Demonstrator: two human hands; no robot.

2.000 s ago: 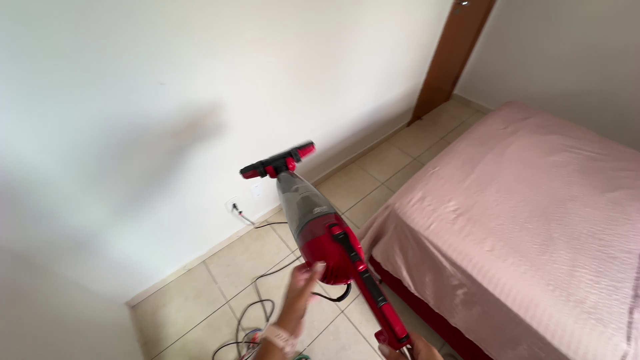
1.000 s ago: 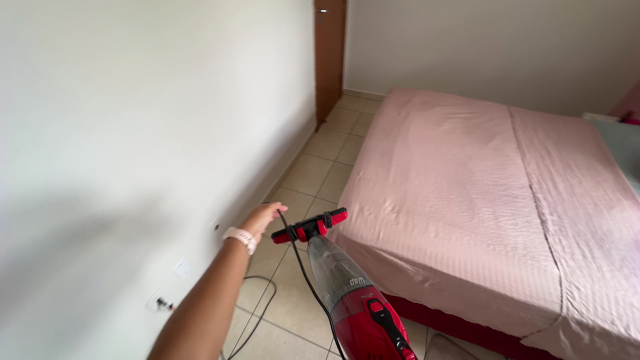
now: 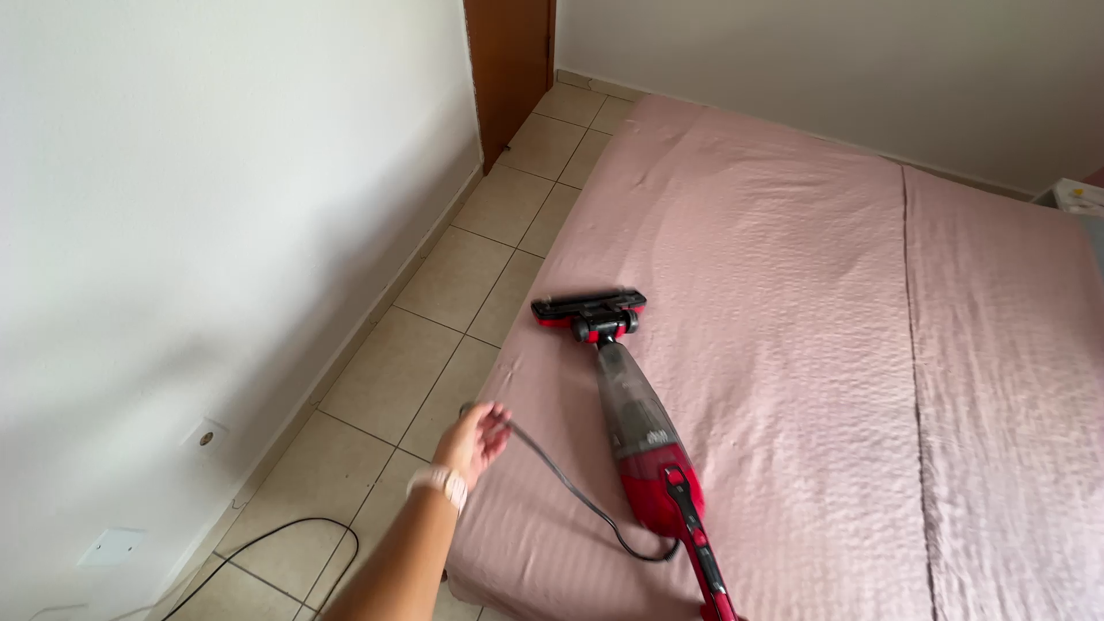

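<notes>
My left hand (image 3: 476, 442), with a pale watch on the wrist, is shut on the grey power cord (image 3: 565, 479) above the bed's near left edge. From there the cord curves to the base of a red and black stick vacuum cleaner (image 3: 660, 483). The vacuum, with its clear grey dust container and black floor head (image 3: 590, 310), lies over the pink bedspread (image 3: 776, 362), its head pointing away from me. Only a bit of my right hand (image 3: 733, 617) shows at the bottom edge by the vacuum's handle; its grip is mostly hidden.
A white wall (image 3: 259, 172) with an outlet (image 3: 206, 437) and a cover plate (image 3: 112, 547) runs along the left. Loose black cord (image 3: 302, 520) lies on the beige floor tiles (image 3: 379, 371). A brown door (image 3: 513, 69) stands beyond, and a small white surface (image 3: 1080, 197) at the far right.
The vacuum has moved from beside the bed to over the bedspread. My left hand, earlier against the vacuum body, now holds the cord. The plug seen at the wall outlet is gone from it.
</notes>
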